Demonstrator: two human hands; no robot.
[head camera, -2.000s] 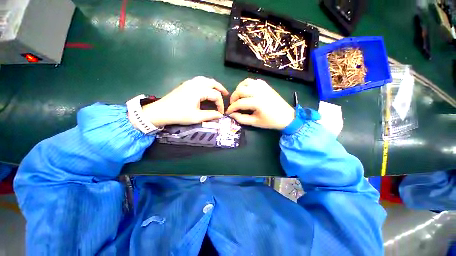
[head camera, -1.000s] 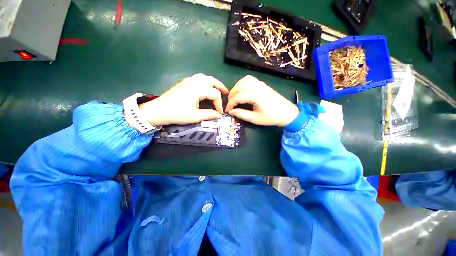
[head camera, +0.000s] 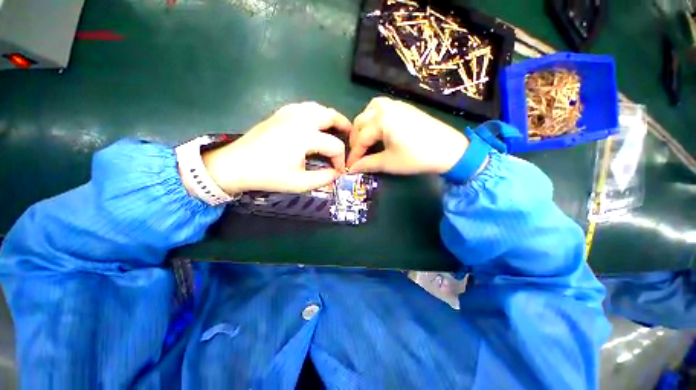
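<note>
An open phone body (head camera: 294, 204) lies lengthwise on the green bench, its main board (head camera: 353, 199) with silvery and orange patches at the right end. My left hand (head camera: 286, 150) rests over its upper edge, thumb and forefinger bent together at the board's top edge. My right hand (head camera: 401, 141) meets it there from the right, fingertips pinched. The fingertips nearly touch, and a tiny orange bit shows between them. Whatever they pinch is too small and covered to tell. The hands hide the phone's upper edge.
A black tray (head camera: 368, 57) of gold-and-white strips lies beyond my right hand. Beside it is a blue bin (head camera: 515, 114) of tan strips, then a clear plastic bag (head camera: 622, 171). A grey-white box (head camera: 46, 27) with a red lit switch is at far left. Another person's blue sleeve (head camera: 656, 297) shows at right.
The view has shifted and come closer, so tray and bin sit further right. The white paper by my right wrist is now out of sight behind the sleeve. Both hands stay at the board's top edge.
</note>
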